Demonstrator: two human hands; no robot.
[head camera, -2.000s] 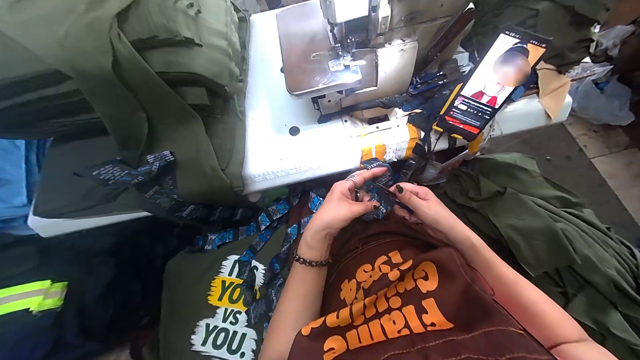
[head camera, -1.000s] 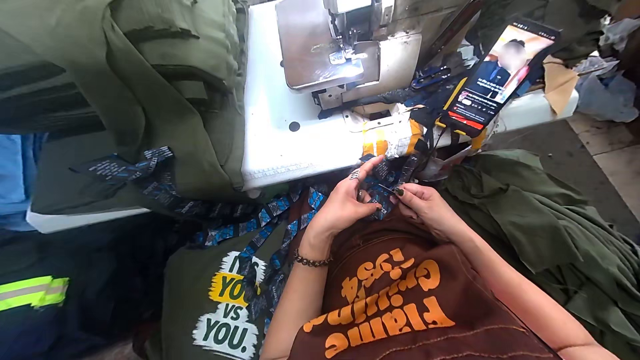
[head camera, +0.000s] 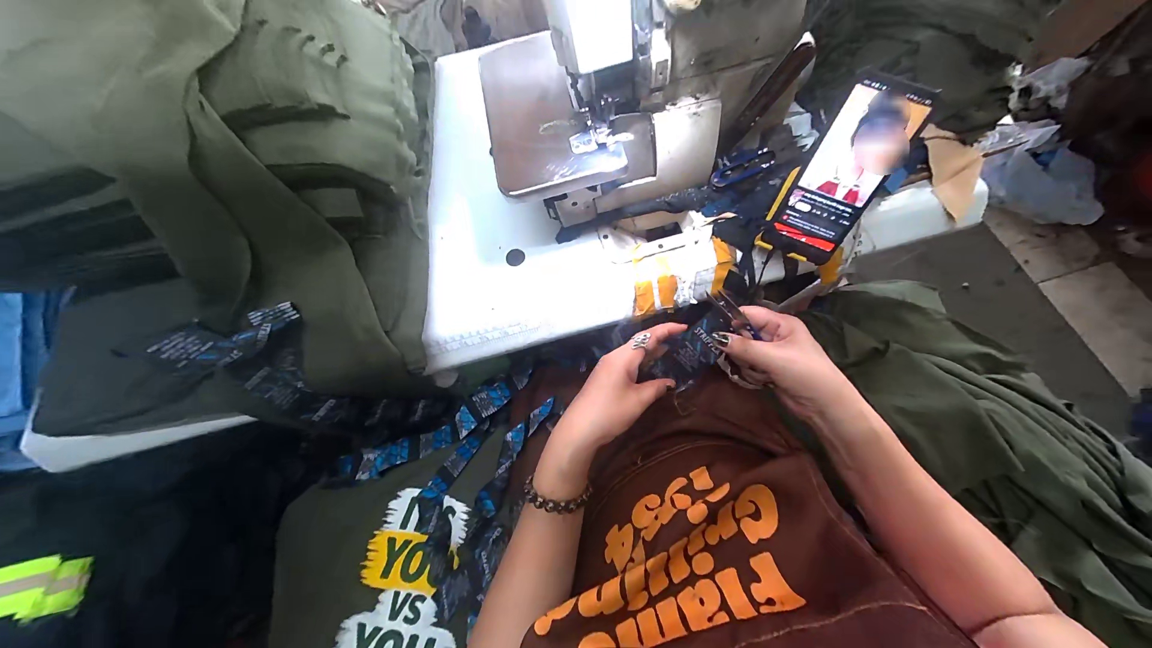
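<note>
Just in front of the sewing table, over the brown printed garment on my lap, my left hand (head camera: 621, 382) holds a dark woven label (head camera: 691, 353) between thumb and fingers. Close on its right, my right hand (head camera: 783, 355) grips small thread snips (head camera: 731, 310), whose blades point up and away beside the label. Strips of similar black and blue labels (head camera: 468, 418) trail down to the left over a dark green printed cloth. The sewing machine (head camera: 598, 135) stands beyond my hands, its needle area lit.
A phone (head camera: 850, 171) with a lit screen leans at the table's right side. Dark green fabric is heaped on the left (head camera: 288, 180) and right (head camera: 954, 387). Blue-handled scissors (head camera: 743, 168) lie by the machine. The white table edge (head camera: 522, 346) runs just beyond my left hand.
The snips now show plainly in my right hand, their blades pointing away from me. The label faces the camera more openly between my hands. The picture on the phone has changed.
</note>
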